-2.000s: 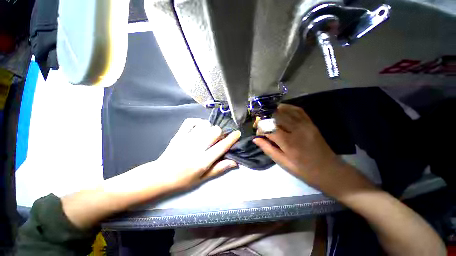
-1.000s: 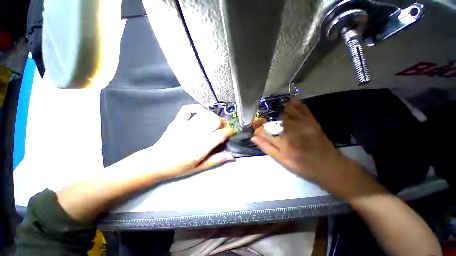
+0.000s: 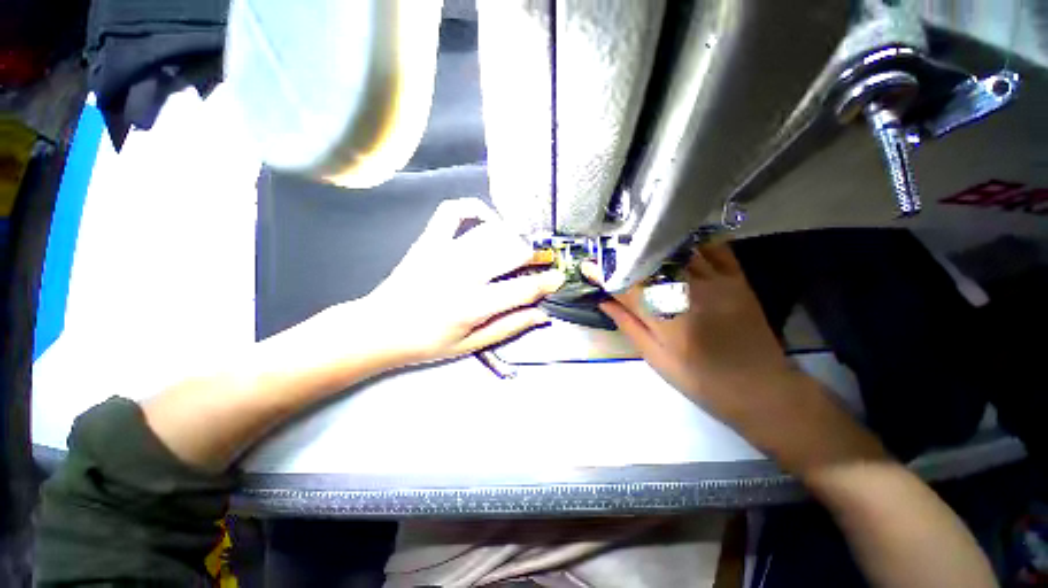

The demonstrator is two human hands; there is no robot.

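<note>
A dark garment panel (image 3: 328, 241) lies flat on the white table, left of and behind the sewing machine head (image 3: 592, 103). A small dark fold of cloth (image 3: 578, 308) bulges between my hands in front of the presser foot (image 3: 571, 255). My left hand (image 3: 465, 281) presses on the cloth left of the foot, fingertips near the needle area. My right hand (image 3: 695, 322) is right of the foot with thumb and fingers at the fold; a white band or patch shows on a finger. The needle point is hidden.
A pale lamp housing (image 3: 316, 86) hangs at the upper left. A dark cloth pile (image 3: 155, 57) lies at the far left. More black cloth (image 3: 885, 310) hangs over the right side. The ruler-marked table edge (image 3: 517, 496) crosses the front. A metal spring and lever (image 3: 894, 138) stick out at upper right.
The view has shifted, so the machine head and lamp appear further right. The cloth fold between my hands looks smaller, and a small dark curved piece now shows below my left hand.
</note>
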